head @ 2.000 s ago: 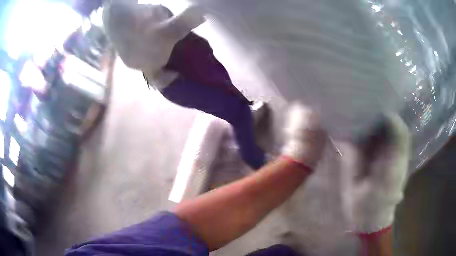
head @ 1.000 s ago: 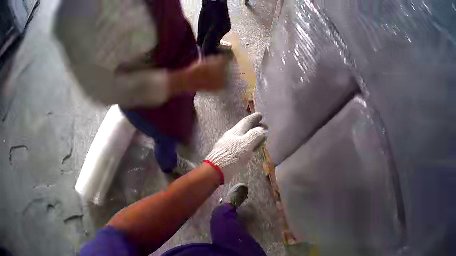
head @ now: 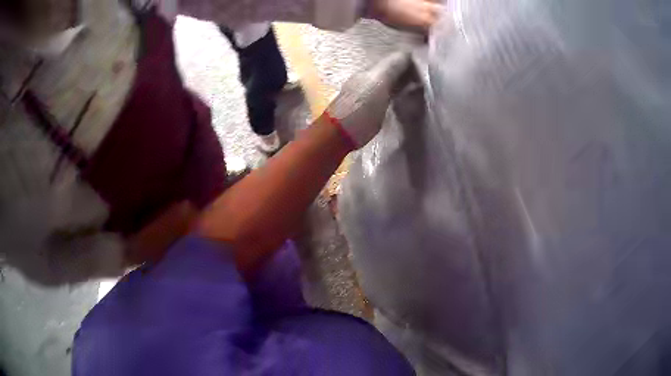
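Note:
The wrapped load (head: 574, 183) fills the right side as a big grey block under glossy, wrinkled clear film. My left hand (head: 368, 99), in a white knitted glove with a red cuff, reaches up to the load's near side. Its fingertips are at the film; blur hides whether they grip it. Below the hand, a grey, creased, partly shiny sheet (head: 412, 242) hangs down the load's side. My right hand is not in view.
A co-worker in a maroon apron (head: 165, 125) stands close on the left, with a bare hand (head: 408, 13) at the load's upper edge. Another person's dark-clothed leg (head: 263, 92) stands beyond, near a yellow floor line (head: 303, 66). An orange-brown edge (head: 334, 204) shows low beside the load.
My left hand has moved up and forward to the load's side. The co-worker has come closer, with a hand now at the load. The white roll on the floor is mostly hidden.

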